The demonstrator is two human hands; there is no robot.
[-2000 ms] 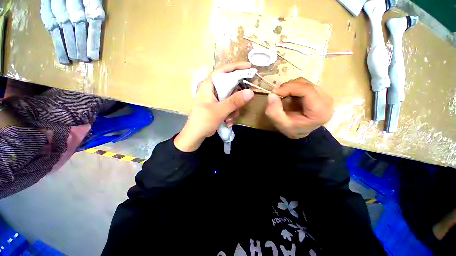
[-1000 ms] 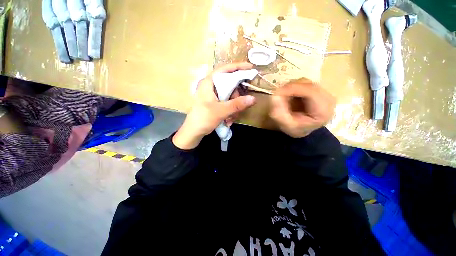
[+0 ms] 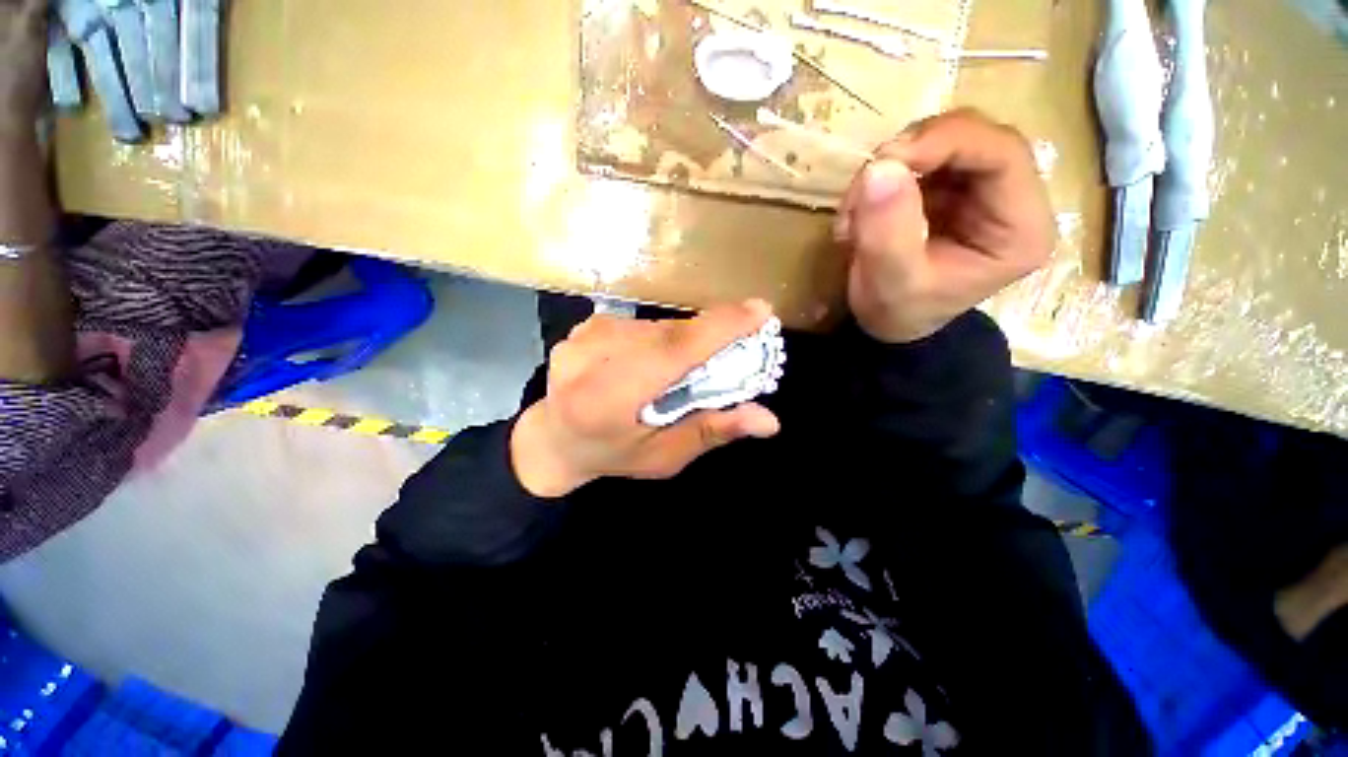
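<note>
A white-grey leg-shaped moulded part (image 3: 724, 379) is in my left hand (image 3: 628, 388). Its foot end with toe-like ridges and a dark recess shows above the fist; most of the part is hidden. My right hand (image 3: 954, 222) pinches a thin pale stick (image 3: 821, 136) over the brown stained board (image 3: 665, 158), apart from the foot. The white dish (image 3: 744, 65) sits on the board. Another thin stick (image 3: 754, 144) lies near the dish.
Several leg parts (image 3: 141, 59) lie in a row at the far left. Two more leg parts (image 3: 1131, 104) lie at the right. A pale rod (image 3: 1001, 55) lies beyond the board's right edge. Another person's arm (image 3: 27, 252) is at the left edge, near a blue stool (image 3: 333, 333).
My left hand has lowered and turned the part, so its toe ridges show. My right hand has moved up and right, away from the foot. The view has shifted; a person's arm has appeared left.
</note>
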